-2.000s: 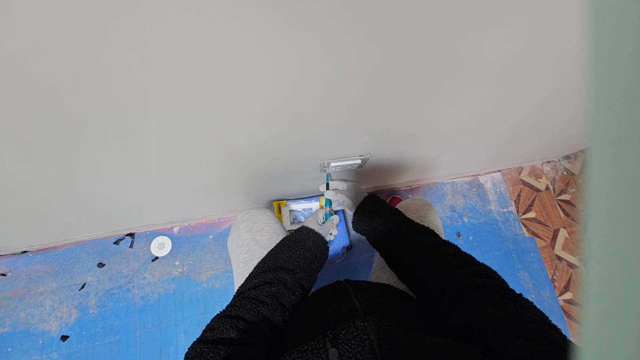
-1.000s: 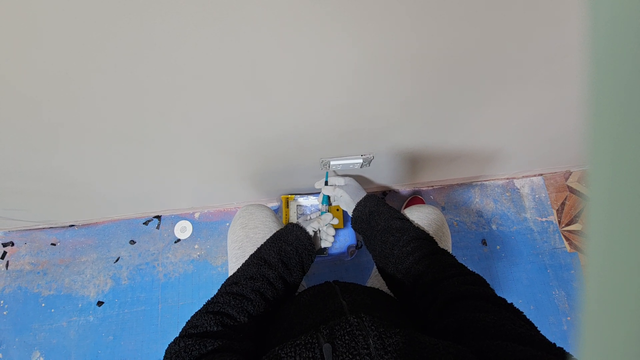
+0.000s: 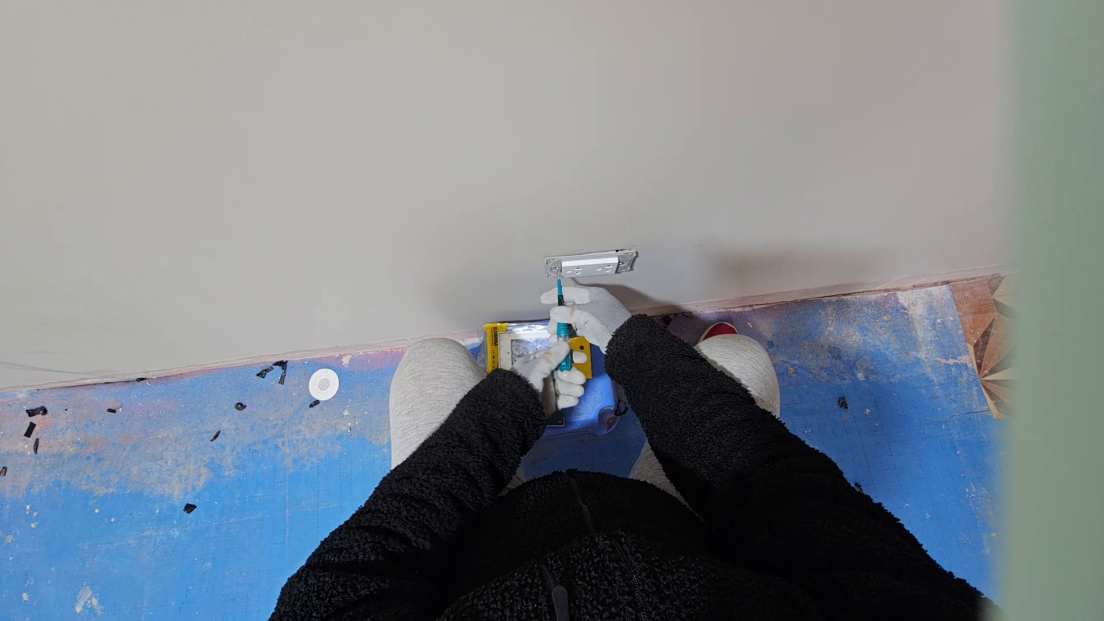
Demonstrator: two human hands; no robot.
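Note:
A white electrical socket without a cover plate sits low in the grey wall. A screwdriver with a teal and black handle points up at the socket's left end; whether its tip touches a screw cannot be told. My left hand, in a white glove, closes around the lower handle. Higher up, my gloved right hand holds the tool near the shaft, one finger stretched out to the left. Behind and below both hands, between my knees, lies a blue container or bag with a yellow-edged item on it, partly hidden.
Blue protective sheeting covers the floor, with black scraps and a round white disc on the left. Patterned flooring shows at the right, beside a blurred green vertical surface. A red object is by my right knee.
Both hands stay on the screwdriver at the socket's left end. The view has shifted, showing less of the patterned floor than two seconds ago.

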